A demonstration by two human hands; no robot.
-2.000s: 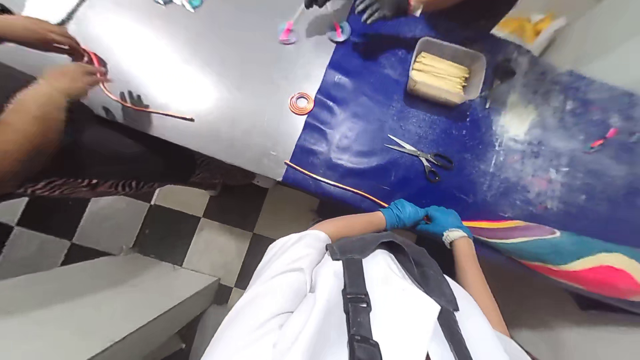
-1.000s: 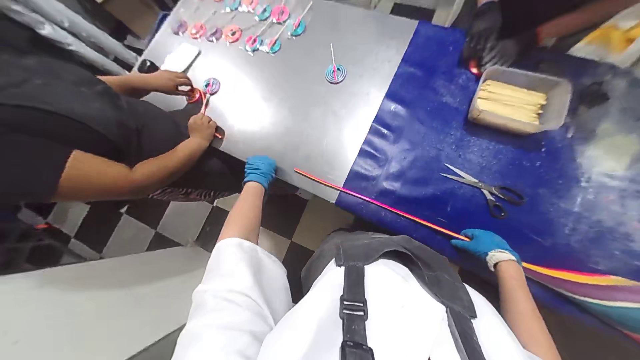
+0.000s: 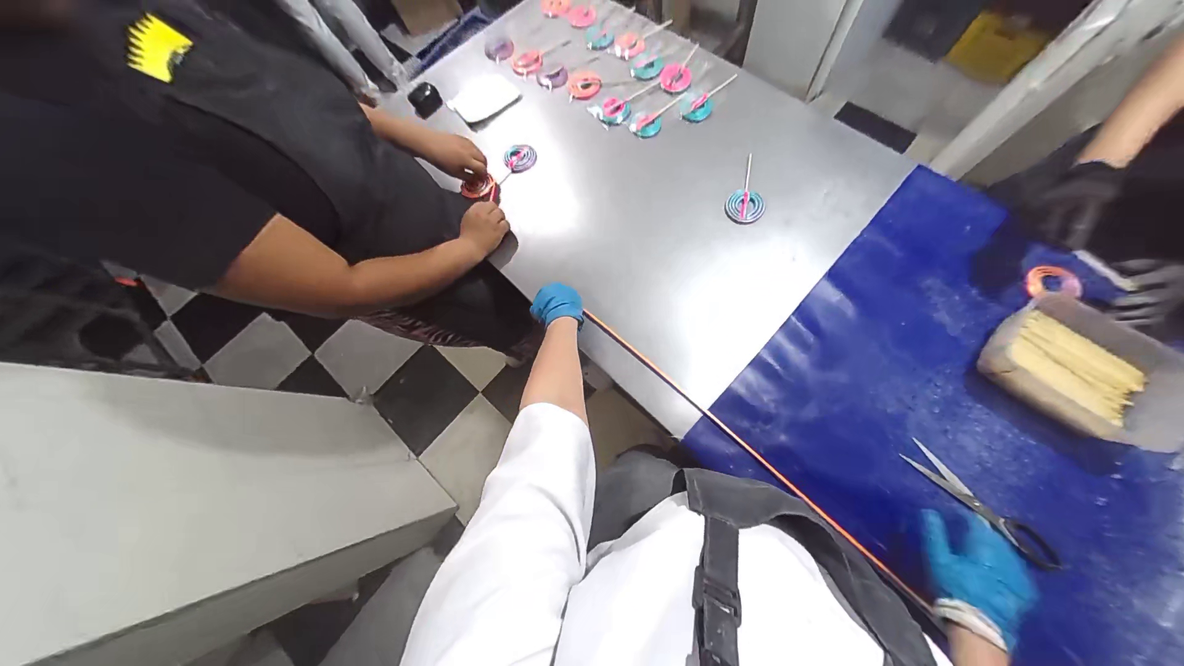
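Observation:
A long, thin orange candy rope (image 3: pixel 754 453) runs along the table's near edge, across bare metal and the blue covering. Its far end meets my left hand (image 3: pixel 558 303), blue-gloved and closed around it. My right hand (image 3: pixel 982 573), also in a blue glove, is spread over the blue covering beside the rope's near end; whether it touches the rope is unclear. Close to its fingers lie black-handled scissors (image 3: pixel 971 499), blades parted. Farther up the metal rests a coiled lollipop (image 3: pixel 745 205) in blue tones, its stick pointing away.
At left a person's hands (image 3: pixel 483 229) hold a red coil by another lollipop (image 3: pixel 520 158). Several wrapped lollipops (image 3: pixel 585 85) lie at the far end. Right, a plastic tub (image 3: pixel 1004 356) of sticks stands near an orange coil (image 3: pixel 1053 282) and a co-worker's dark-gloved hand (image 3: pixel 1082 199).
My left hand has gone from beside my right hand to the far left, and the rope now stretches longer. My right hand has opened out near the scissors. The view has shifted.

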